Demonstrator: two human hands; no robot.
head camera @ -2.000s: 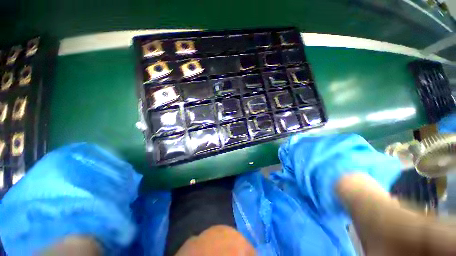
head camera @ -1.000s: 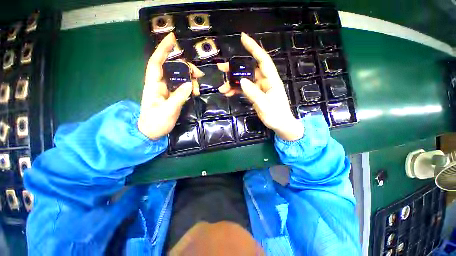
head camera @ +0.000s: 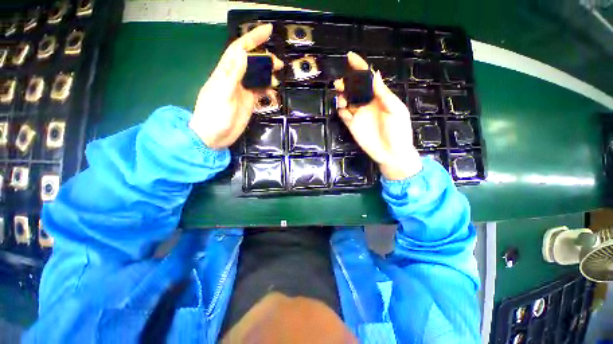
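My left hand (head camera: 225, 101) holds a smartwatch unit (head camera: 258, 71) by its edges, its black front facing me. My right hand (head camera: 383, 124) holds a second smartwatch unit (head camera: 358, 87), also with a black front. Both are held above the working tray (head camera: 306, 192), apart from each other. Gold watch cases lie back up in the tray's left columns, such as one at the top (head camera: 299, 34) and one below it (head camera: 306, 66). My left fingers partly cover another at the top left. Dark units or pockets fill the right columns; I cannot always tell which.
A full tray (head camera: 70, 151) with rows of gold units lies at the left. A small fan (head camera: 597, 255) stands at the lower right, near another tray (head camera: 504, 321) with a few light units. A pale strip (head camera: 176, 11) runs along the green mat.
A second ago both displays showed small white text; now both are plain black. My hands have shifted slightly right. The view has shifted, showing more of the left tray.
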